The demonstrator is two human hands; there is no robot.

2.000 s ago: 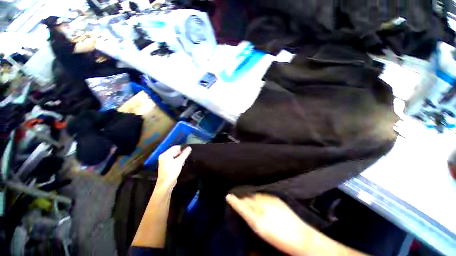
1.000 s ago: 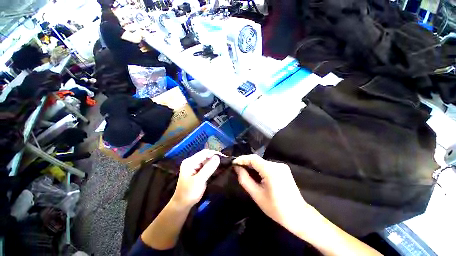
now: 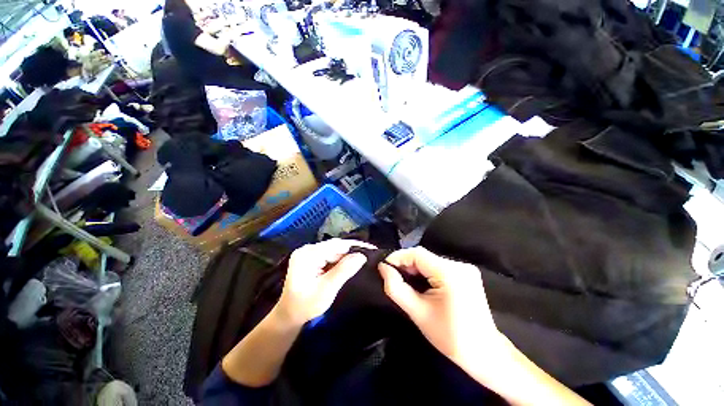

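A large dark brown-black garment piece (image 3: 571, 230) lies on the white machine table and hangs over its front edge towards me. My left hand (image 3: 321, 277) pinches the cloth edge between thumb and fingers at the centre of the view. My right hand (image 3: 433, 289) pinches the same edge just to the right, its fingertips close to the left ones. The bit of cloth between the fingertips is small and dark, and its detail cannot be told.
A dark garment pile (image 3: 587, 55) lies at the back right. A white sewing machine (image 3: 397, 63) stands behind the table. A blue crate (image 3: 313, 214) and a cardboard box (image 3: 262, 202) with black cloth sit below left. Heaped items fill the far left.
My right hand has come up from the hanging cloth to meet the left at the edge. Since one second ago, both hands have shifted only slightly. The view has turned left.
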